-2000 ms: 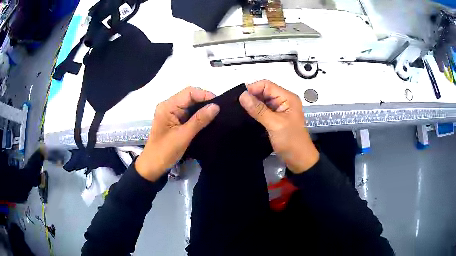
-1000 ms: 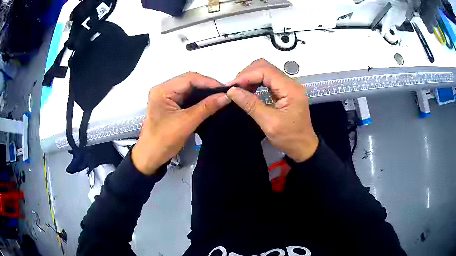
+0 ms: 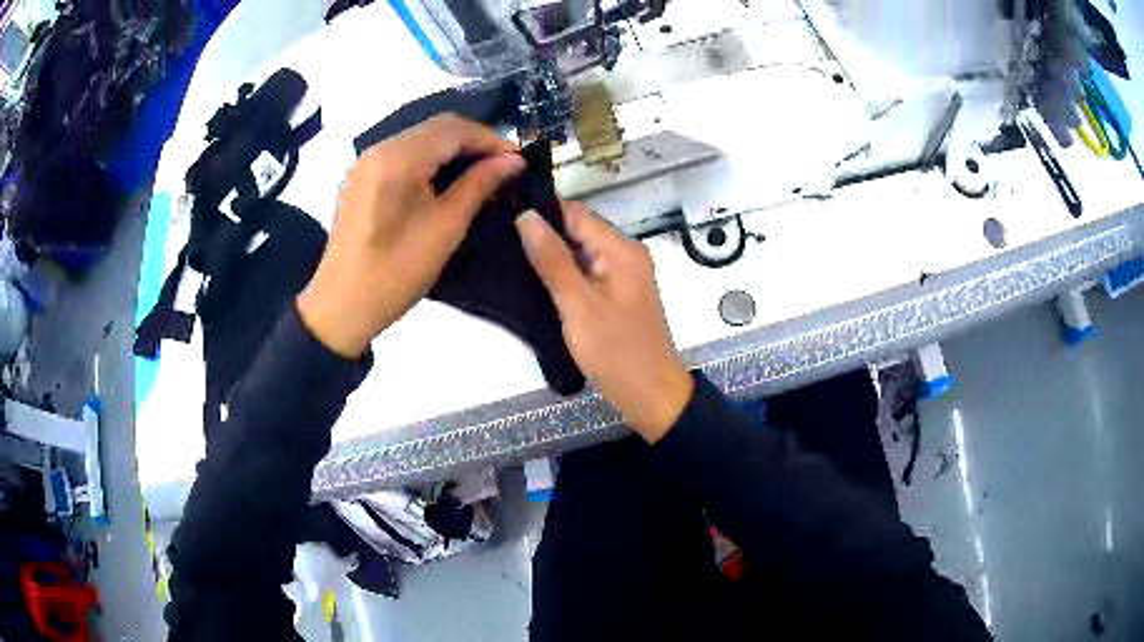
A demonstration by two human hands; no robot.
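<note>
A black cut panel (image 3: 508,282) is held between my two hands over the white table, its upper edge close to the presser foot and needle area (image 3: 542,107). My left hand (image 3: 408,226) pinches its upper left edge between thumb and fingers. My right hand (image 3: 609,301) pinches its right side with the thumb on top. The lower end of the panel hangs towards the ruler edge. Another black panel (image 3: 420,117) lies left of the needle area, partly hidden by my left hand. Whether the held panel touches the foot cannot be told.
Joined black garment pieces (image 3: 257,270) with straps and a white label lie at the table's left. The brass tab (image 3: 600,126) and silver bed plate (image 3: 665,169) are right of the needle. Dark-handled tools (image 3: 1051,163) lie far right. Striped and white cloth (image 3: 408,520) is below the table edge.
Both hands have moved with the black panel from above the front edge and my lap up to the needle area. The view has turned, showing more of the machine head.
</note>
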